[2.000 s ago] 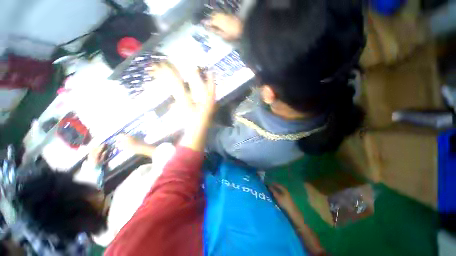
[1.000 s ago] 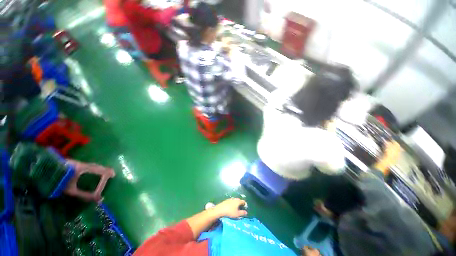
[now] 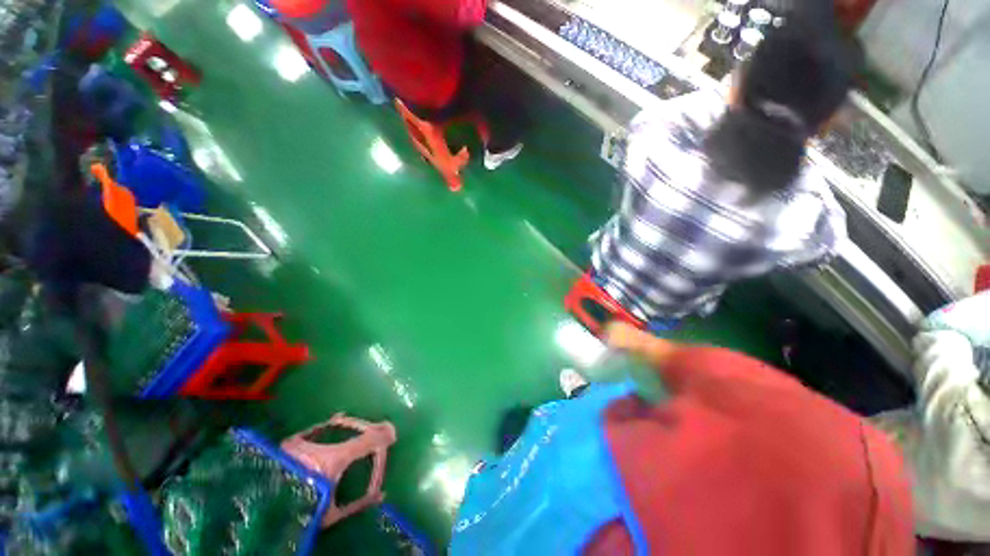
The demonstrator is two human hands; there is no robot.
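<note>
My right hand (image 3: 641, 345) is small and blurred beyond the end of my red sleeve (image 3: 760, 445), in front of the seated person's red stool (image 3: 587, 304). Its fingers are not clear, and I cannot tell if it holds anything. My left hand is not in view. My blue apron (image 3: 543, 472) with white lettering hangs at the bottom centre. No work piece shows in a hand.
A person in a checked shirt (image 3: 684, 217) sits at the long bench line (image 3: 575, 87), which holds a board panel (image 3: 611, 51). Another person in red sits farther up. At left are a pink stool (image 3: 375, 440), a red stool (image 3: 244, 358) and blue trays with green boards (image 3: 233, 505).
The view has swung from the bench to the green aisle and moved along it. The checked-shirt person is now nearer. My left hand has left the picture; my right arm now shows at right.
</note>
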